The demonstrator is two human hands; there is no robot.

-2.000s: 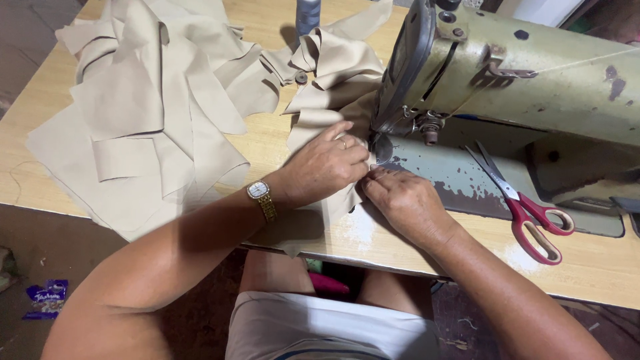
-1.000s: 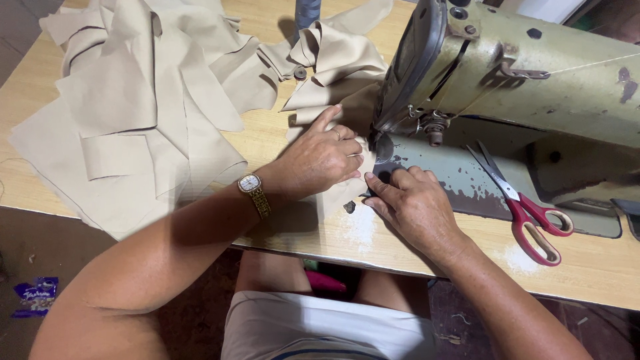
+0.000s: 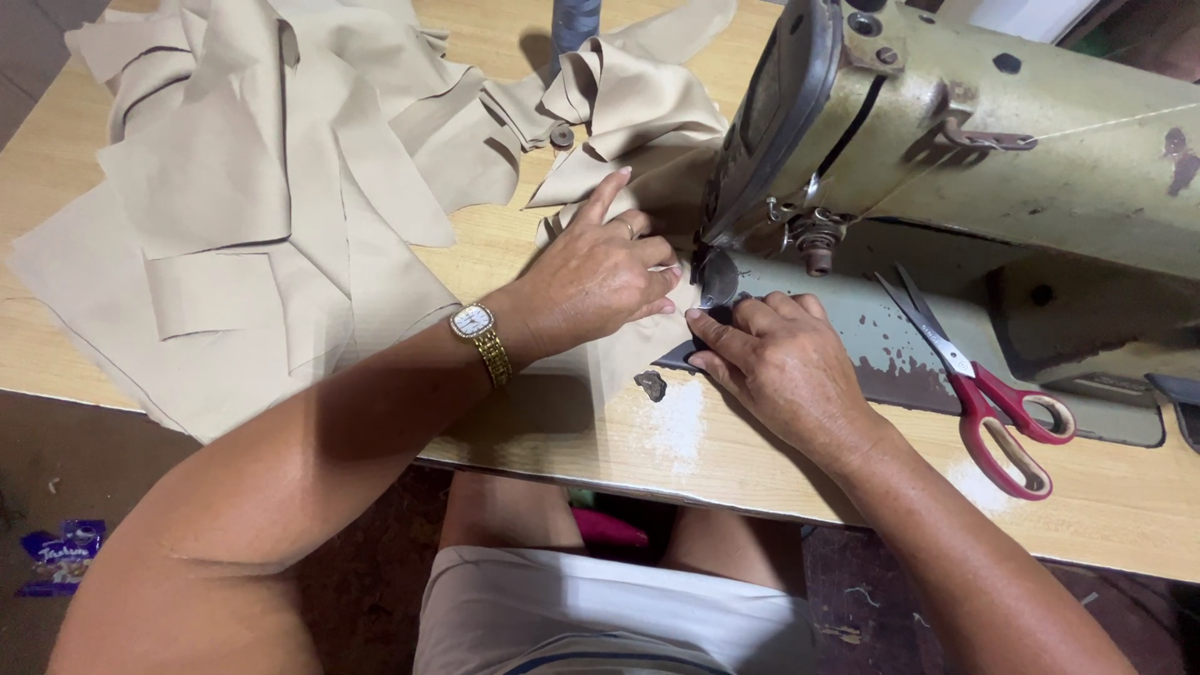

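Observation:
An industrial sewing machine [image 3: 937,159] with worn green paint stands at the right, its needle area mostly hidden behind the head. Beige fabric [image 3: 656,342] lies flat at the machine's bed, just left of the presser area. My left hand [image 3: 600,272] rests on this fabric, index finger stretched forward, a ring on one finger and a gold watch at the wrist; whether it pinches the cloth is unclear. My right hand [image 3: 778,361] lies at the front edge of the bed, thumb and index finger at the fabric's right edge. More beige fabric [image 3: 647,103] is bunched behind my left hand.
Overlapping beige fabric pieces [image 3: 225,159] cover the table's left side. Red-handled scissors [image 3: 980,384] lie partly spread across the machine bed and table. A thread spool [image 3: 574,28] stands at the back, with a small bobbin [image 3: 562,138] nearby. A dark scrap [image 3: 651,384] lies near the front edge.
The fabric under my hands has shifted away from the front edge, baring the tabletop and the dark scrap there. My left index finger now stretches farther forward.

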